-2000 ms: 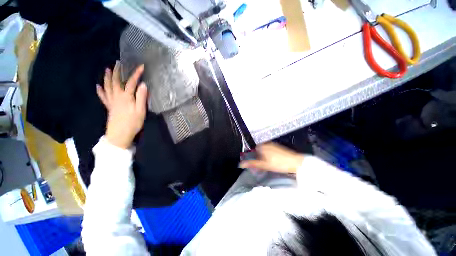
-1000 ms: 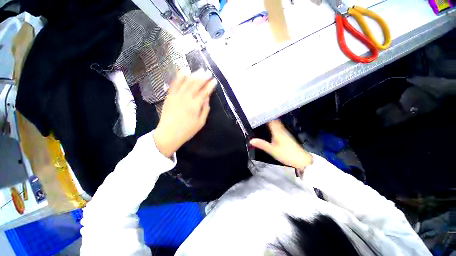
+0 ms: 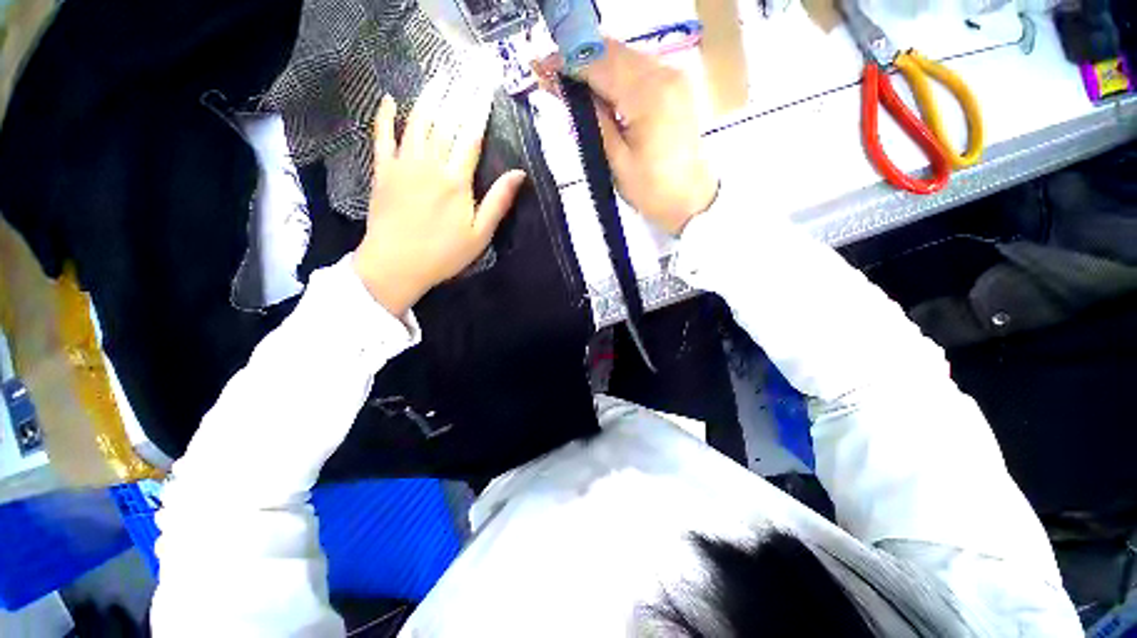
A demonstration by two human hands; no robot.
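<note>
The black jacket body lies over the table and lap. My left hand lies flat on it with fingers apart, over the edge of the grey patterned tweed panel. My right hand is beside the presser foot, its fingertips at the top of the black zipper tape; the machine's grey-blue cylinder partly covers them, so the grip is unclear. The tape hangs down over the table edge, apart from the jacket's edge in its lower part.
Scissors with red and yellow handles lie at the right on the white table. A ruler-like strip runs along its edge. Blue crates are below. A brown board with yellow tape is at the left.
My right hand has moved up from the table edge to the presser foot. My left hand has shifted slightly up and left. The zipper tape's lower part now hangs away from the jacket edge.
</note>
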